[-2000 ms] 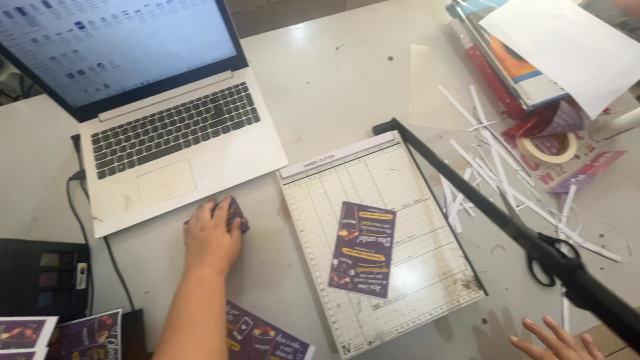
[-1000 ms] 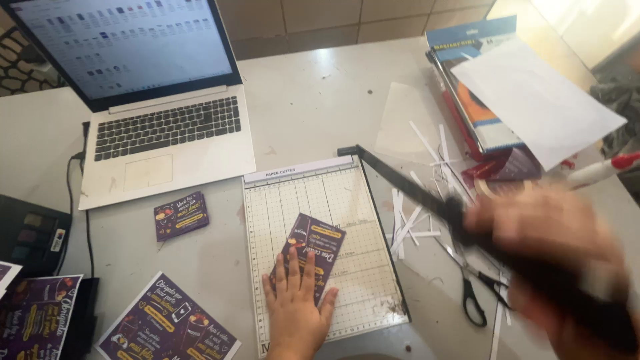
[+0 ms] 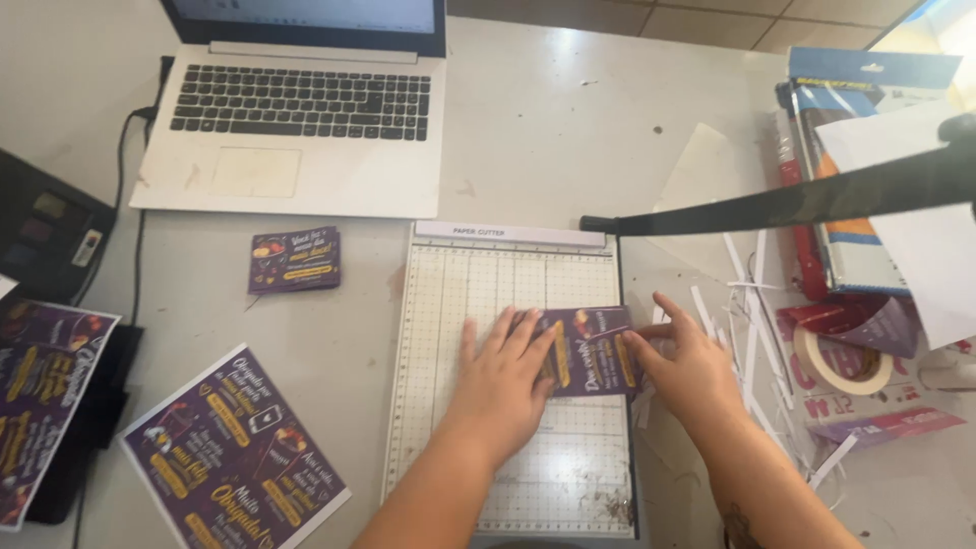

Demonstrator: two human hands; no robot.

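On the gridded bed of a paper cutter (image 3: 503, 282) lies a purple printed card strip (image 3: 591, 351), its right end at the cutting edge. My left hand (image 3: 503, 374) rests flat over the strip's left end, fingers spread. At the right end, my right hand (image 3: 679, 358) pinches the strip between thumb and index finger. The cutter's black blade arm (image 3: 762, 200) stands raised, running from the pivot at the top right of the bed toward the right edge of view.
A laptop (image 3: 305, 130) stands behind, left. A stack of purple cards (image 3: 295, 260) and a printed sheet (image 3: 236, 450) lie left of the cutter. Paper offcuts (image 3: 751, 328), masking tape (image 3: 842, 362) and packets under white paper (image 3: 907, 282) are at right. Black equipment (image 3: 53, 229) sits far left.
The strip, upright on the bed two seconds ago, now lies crosswise. My right hand has left the blade arm and holds the strip's right end. My left hand has moved from the card stack to the strip.
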